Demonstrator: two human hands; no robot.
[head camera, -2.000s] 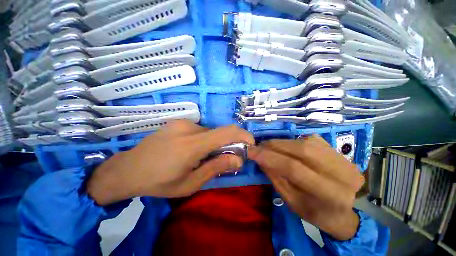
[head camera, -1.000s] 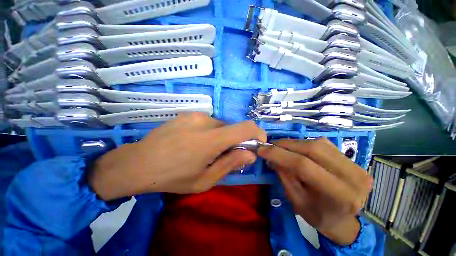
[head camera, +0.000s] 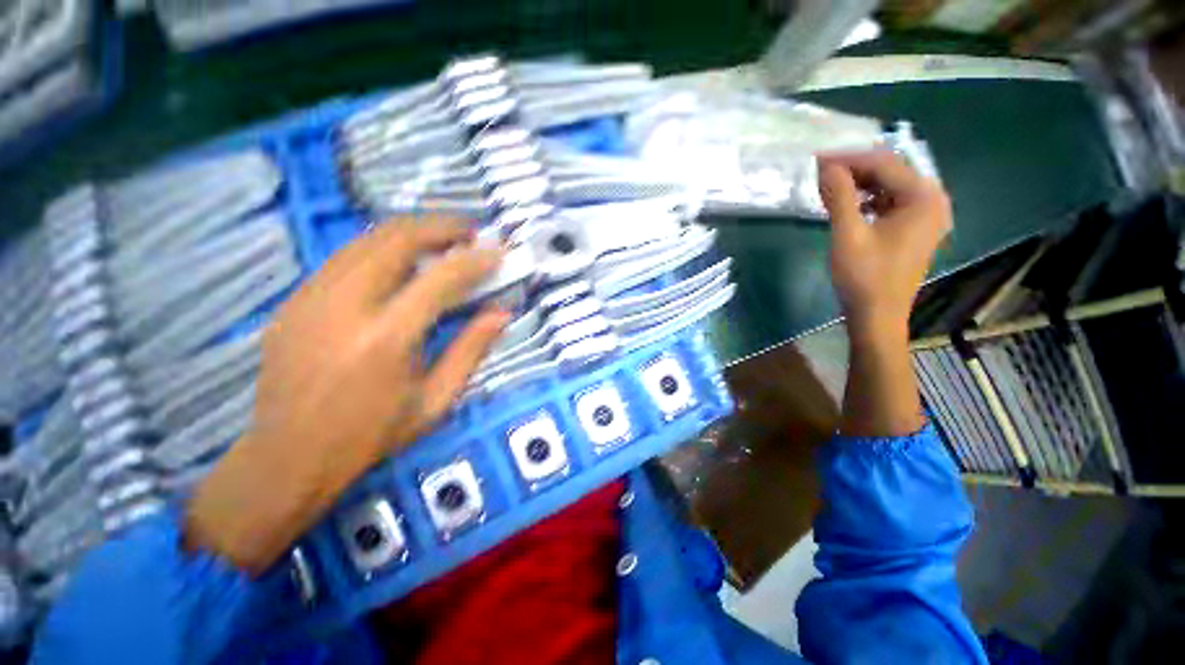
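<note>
My left hand (head camera: 357, 357) reaches over the blue compartment tray (head camera: 305, 195). Its fingers hold one strap of a strapped watch (head camera: 561, 243), whose case shows a dark round sensor. That watch lies over the right stack of strapped watches (head camera: 572, 318). Watch bodies (head camera: 539, 448) sit in the tray's front pockets, sensors up. My right hand (head camera: 890, 227) is at the right end of the strap bag (head camera: 767, 156), fingers curled together; blur hides whether they grip anything.
Another stack of strapped watches (head camera: 98, 364) covers the tray's left side. The green bench (head camera: 1027, 143) extends behind and to the right. A rack of upright panels (head camera: 1007, 403) stands at the lower right, and a cardboard box (head camera: 760, 461) is below the bench edge.
The view has swung right. My hands have parted: the left has moved up to the right watch stack, the right out to the strap bag. The front pockets' watch bodies are now uncovered.
</note>
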